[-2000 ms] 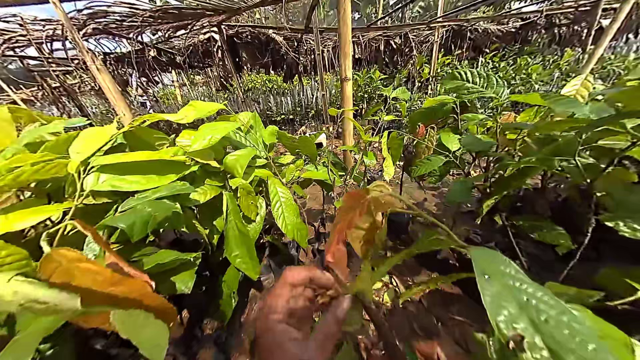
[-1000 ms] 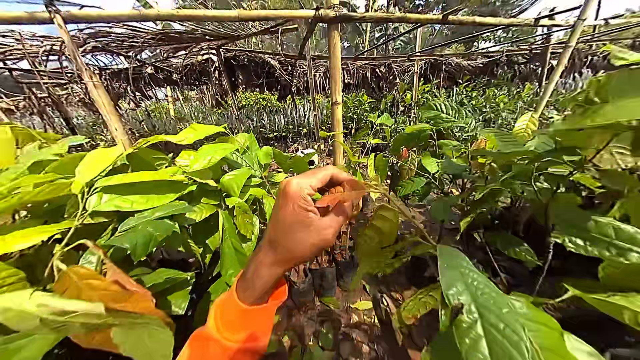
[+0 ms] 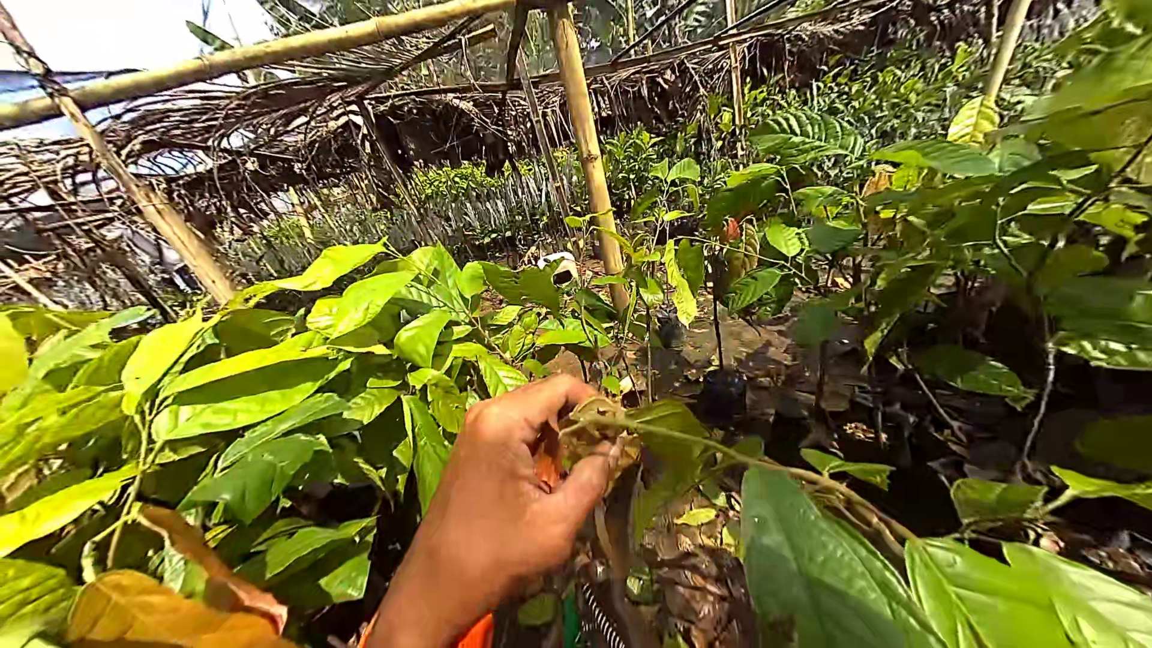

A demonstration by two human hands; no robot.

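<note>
My left hand (image 3: 504,504), in an orange sleeve (image 3: 475,633), comes up from the bottom middle. Its thumb and index finger are closed on the yellow-green shoot tip (image 3: 598,421) of a leafy plant. From the fingers the thin stem (image 3: 765,463) runs right and down toward large green leaves (image 3: 810,558). Something orange shows in the gap between thumb and palm; whether it is a leaf is unclear. My right hand is out of view.
Leafy seedlings (image 3: 243,387) crowd the left, with a browning leaf (image 3: 148,607) low down. More foliage (image 3: 1089,297) fills the right. A bamboo post (image 3: 589,153) rises ahead under a crossbar (image 3: 261,56). A black seedling bag (image 3: 723,396) stands on littered ground.
Two seconds ago my left hand was lower, beside reddish-brown young leaves; it rose and now grips the shoot tip. The view has tilted.
</note>
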